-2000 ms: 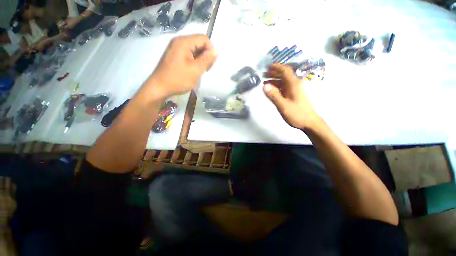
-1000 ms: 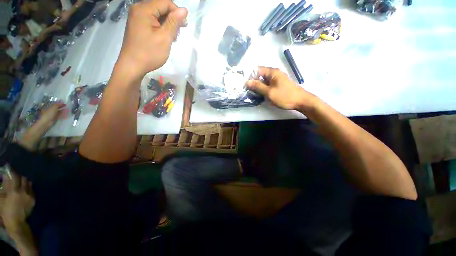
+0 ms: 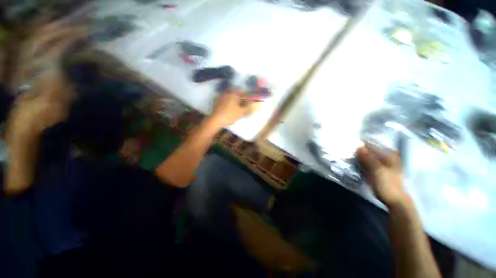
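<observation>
The view is strongly blurred. My left hand is at a small lead bundle with red and yellow parts, left of the table seam; its fingertips overlap the bundle, but the blur hides whether they grip it. My right hand is over the right table near its front edge. Shiny clear film shows at its fingertips, and a dark bagged item lies just left of it; whether the hand holds anything is unclear.
Dark bagged bundles lie beyond my right hand, pale yellowish bagged parts farther back. A black item lies left of my left hand. A cardboard divider tray sits under the table edge. Another person's arm is at far left.
The view has swung left and tilted. My left hand has come down from above the table to the red and yellow bundle. My right hand is now right of the dark bagged item.
</observation>
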